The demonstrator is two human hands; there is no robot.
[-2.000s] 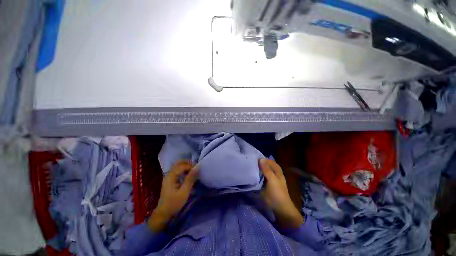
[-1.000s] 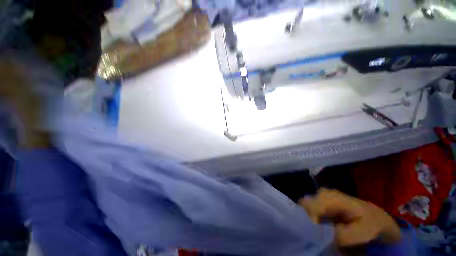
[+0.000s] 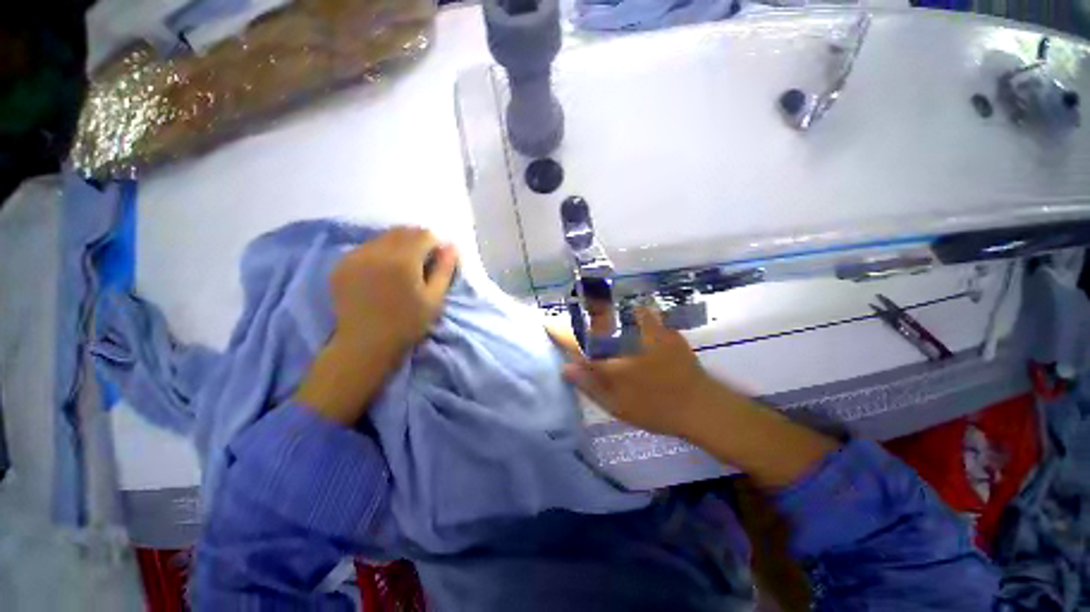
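A large light blue garment piece [image 3: 478, 418] lies heaped on the white table left of the needle and hangs over its front edge. My left hand [image 3: 392, 287] is closed on the cloth's upper part. My right hand [image 3: 640, 371] is at the presser foot area of the white sewing machine [image 3: 717, 155], by the cloth's right edge. Its fingertips are partly hidden behind the shiny take-up guard [image 3: 588, 269], so whether they grip the cloth cannot be told. The needle is hidden too.
Thread snips [image 3: 911, 328] lie on the table at right. A brown shiny plastic-wrapped packet [image 3: 251, 84] is at the back left. Blue tape and pale cloth [image 3: 84, 359] are at the left. A red bag [image 3: 986, 460] is below right. A grey ruler strip [image 3: 932, 401] edges the table.
The blue cloth was held below the table, then swung across to the left; now it lies on the table beside the needle. My right hand has moved up to the machine head. The view has shifted.
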